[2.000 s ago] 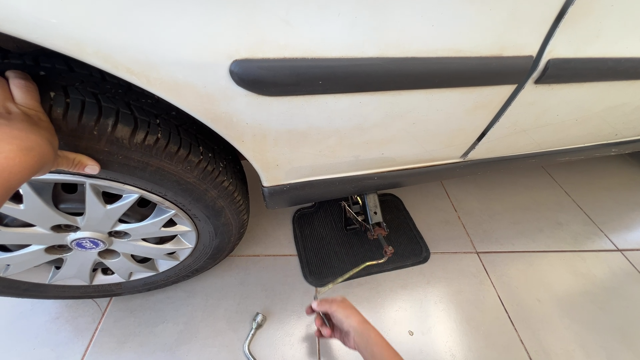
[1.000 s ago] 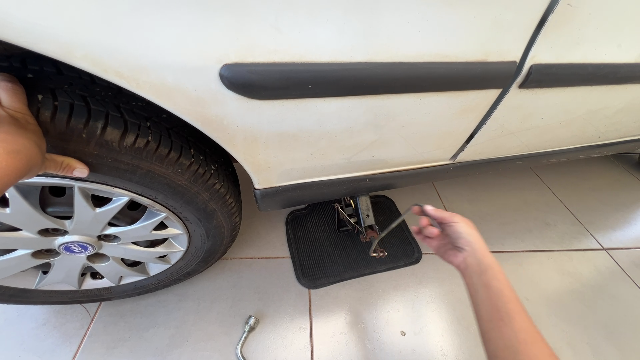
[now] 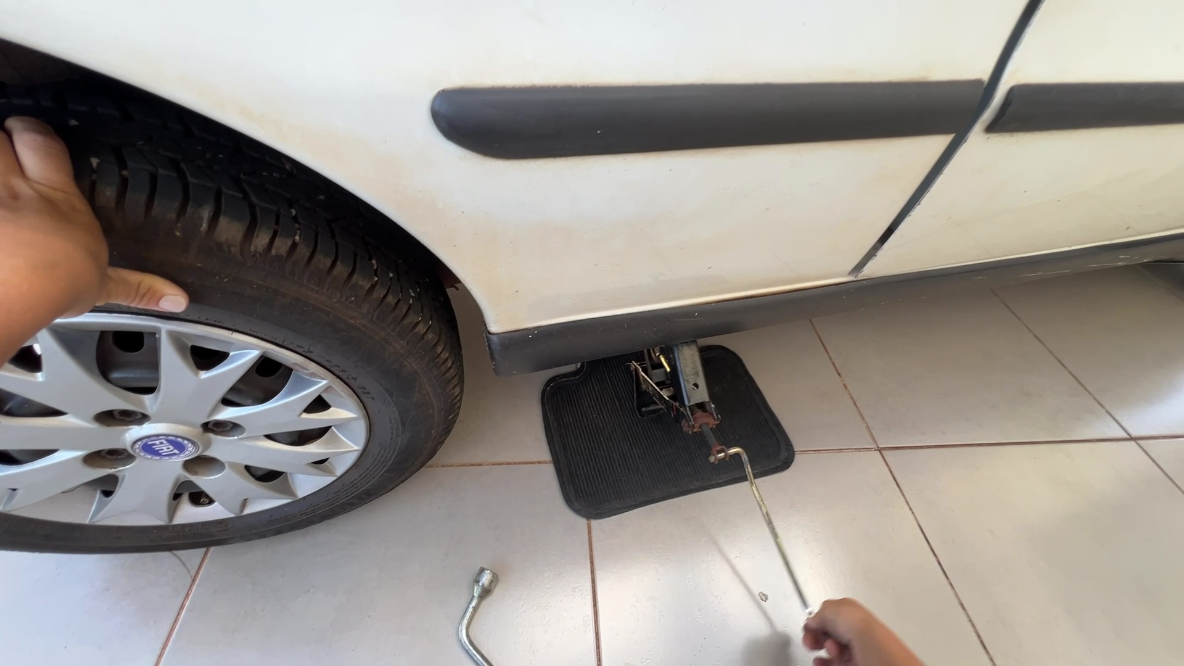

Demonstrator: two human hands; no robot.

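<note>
My left hand (image 3: 55, 222) lies on the top of a car tyre (image 3: 305, 250), its thumb along the sidewall above the silver wheel cover (image 3: 166, 416). At the lower right my right hand (image 3: 846, 634) is closed around the end of a thin metal crank (image 3: 772, 518). The crank's bent far end meets the screw end of a scissor jack (image 3: 689, 379). The jack stands on a black ribbed rubber mat (image 3: 610, 462), partly hidden beneath the dark sill (image 3: 592, 333) of the white car.
A metal lug wrench (image 3: 472, 615) lies on the tiled floor (image 3: 1017, 546) at the bottom, left of the crank. The car's body panel (image 3: 647, 222), with its black side moulding (image 3: 703, 116), spans the upper view above the jack.
My right hand has swung the crank around, from the right of the jack one second ago to the lower right now. My left hand stays on the tyre.
</note>
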